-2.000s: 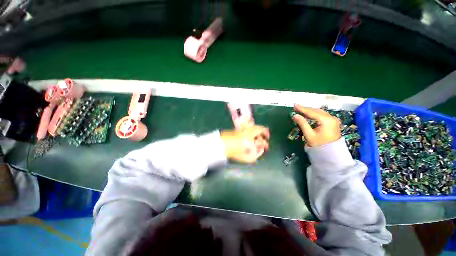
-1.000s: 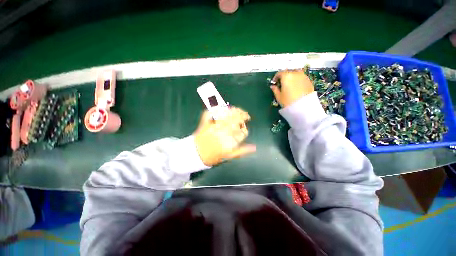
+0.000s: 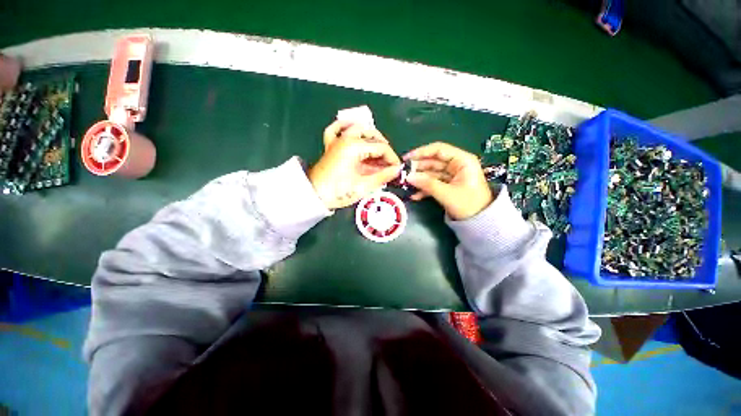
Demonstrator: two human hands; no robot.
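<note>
A pink fan body lies in front of me, its spoked fan head towards me and the pale end of its handle showing beyond my left hand. My left hand lies over the handle and hides most of it, with its fingertips closed near the head. My right hand meets the left fingertips and pinches a small dark piece, which looks like a circuit board. Its details are too small to tell.
A blue bin full of small boards stands at right, with a loose board pile beside it. Another pink fan body lies at left, near larger board panels. A pale rail edges the green belt.
My right hand has moved left from the board pile to my left fingertips, bringing a small dark piece. The fan head now shows below my hands. The camera view has shifted.
</note>
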